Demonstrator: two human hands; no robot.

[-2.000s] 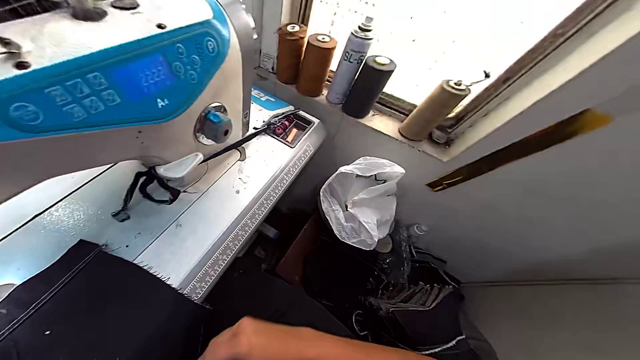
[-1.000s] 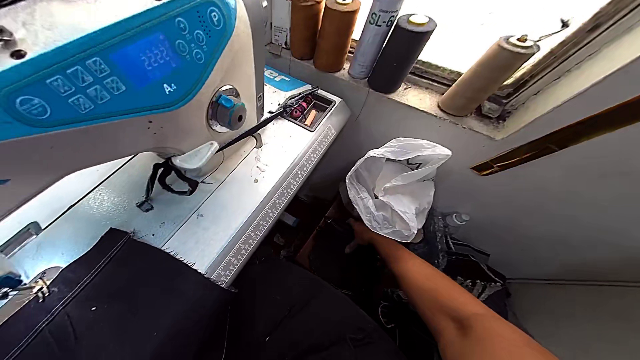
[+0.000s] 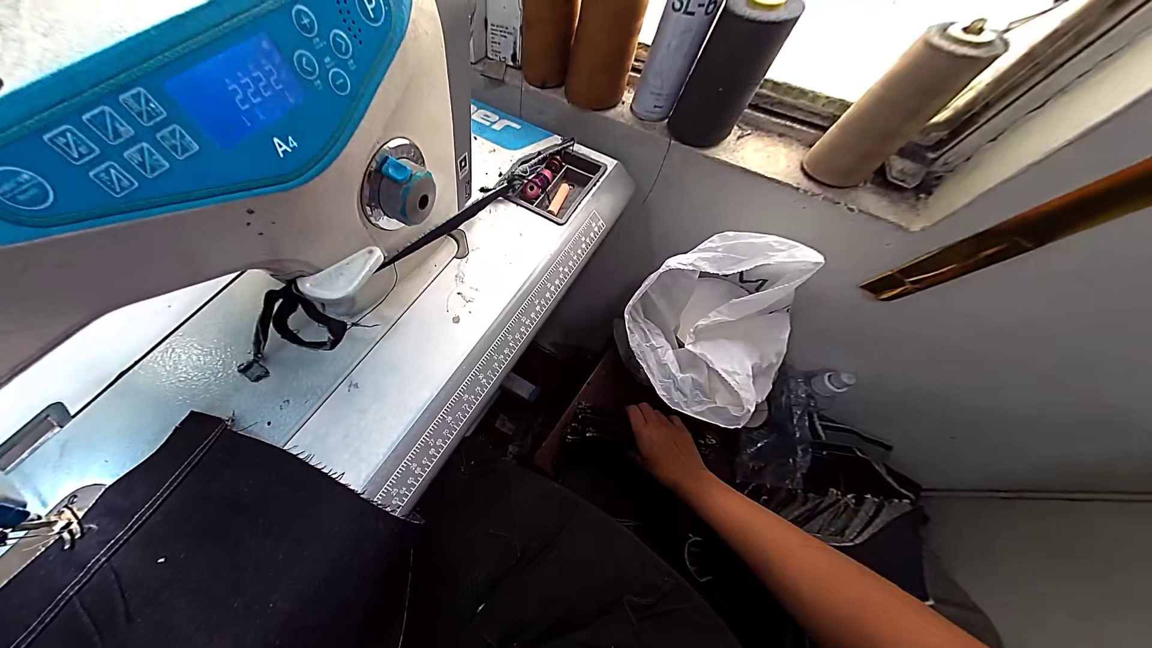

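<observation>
My right hand (image 3: 668, 447) reaches down at the lower centre, its fingers on dark items on a brown surface just below a white plastic bag (image 3: 720, 333). Whether the fingers grip anything cannot be made out. To the left, dark fabric (image 3: 216, 540) with a stitched seam and a frayed edge lies on the bed of a sewing machine (image 3: 396, 90), its left side near the needle area. More black cloth (image 3: 531, 558) hangs beside the table's edge. My left hand is out of view.
Thread cones (image 3: 738, 72) and a spray can (image 3: 670, 63) stand on the window sill. A small tray of bobbins (image 3: 558, 187) is set into the machine table's corner. Folded dark fabric pieces (image 3: 837, 513) and a clear plastic bottle (image 3: 830, 383) lie right of my hand. A gold strip (image 3: 1008, 229) crosses the wall.
My right hand has gone from the bottom edge to the dark items by the white bag. Since one second ago it has shifted slightly toward me, and its fingers show more. The view has moved closer.
</observation>
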